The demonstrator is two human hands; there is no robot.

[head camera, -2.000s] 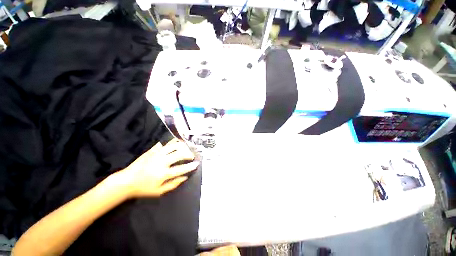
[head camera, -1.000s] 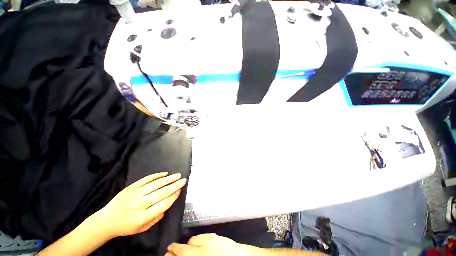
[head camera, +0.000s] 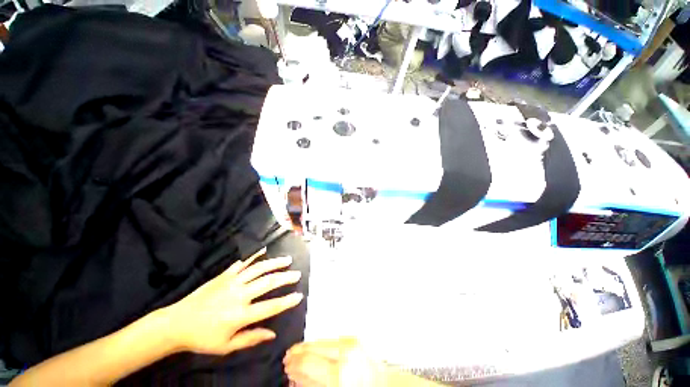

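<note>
Black fabric (head camera: pixel 113 174) lies in a large heap left of the machine, and a flatter part runs under my left hand to the needle area (head camera: pixel 329 230). My left hand (head camera: pixel 234 302) lies flat on this cloth with its fingers spread, below and left of the needle area. My right hand (head camera: pixel 329 363) is at the table's front edge beside the cloth's right edge, with its fingers curled; glare washes it out. Whether it pinches the cloth edge cannot be made out. The white sewing machine (head camera: pixel 393 151) has a blue stripe.
Two black elastic bands (head camera: pixel 461 162) hang over the machine head. A dark control panel (head camera: pixel 613 229) is at right. Thread snips (head camera: pixel 567 306) lie beside a small parts tray (head camera: pixel 611 291). Ruler marks (head camera: pixel 454 372) run along the front edge. Black and white pieces (head camera: pixel 560 45) are behind.
The camera view has shifted. My left hand is closer to the needle area than one second ago, with its fingers more spread. My right hand has come up to the table's front edge.
</note>
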